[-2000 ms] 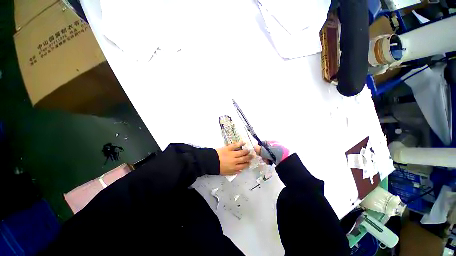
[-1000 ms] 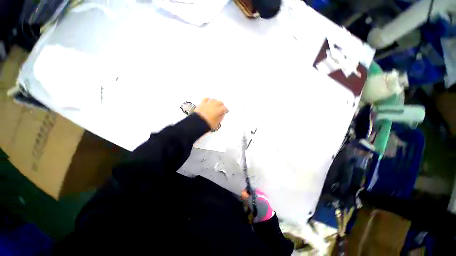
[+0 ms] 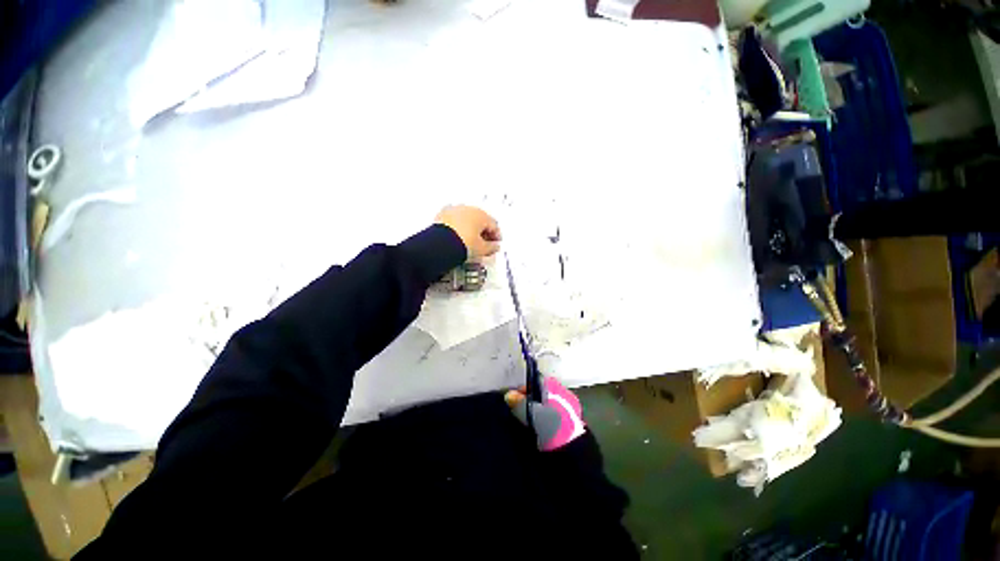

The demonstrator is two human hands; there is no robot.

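Note:
A thin white fabric piece lies on the white table near its front edge. A patterned oblong, perhaps a weight, lies on it, partly hidden by my left sleeve. My left hand, bare with curled fingers, is just above the oblong; whether it holds anything is unclear. My right hand, in a grey and pink glove, is shut on the dark handles of the shears at the table's front edge. The long blades point away from me toward my left hand.
Small dark thread bits lie around the fabric. White pieces lie at the back left, a tape roll at the left edge. A dark red-brown board is at the back. Crumpled white scraps and a carton are at the right.
The view has swung right and down over the table. My right hand, with the shears, has moved back from the oblong toward the front edge. My left hand has stayed near the oblong.

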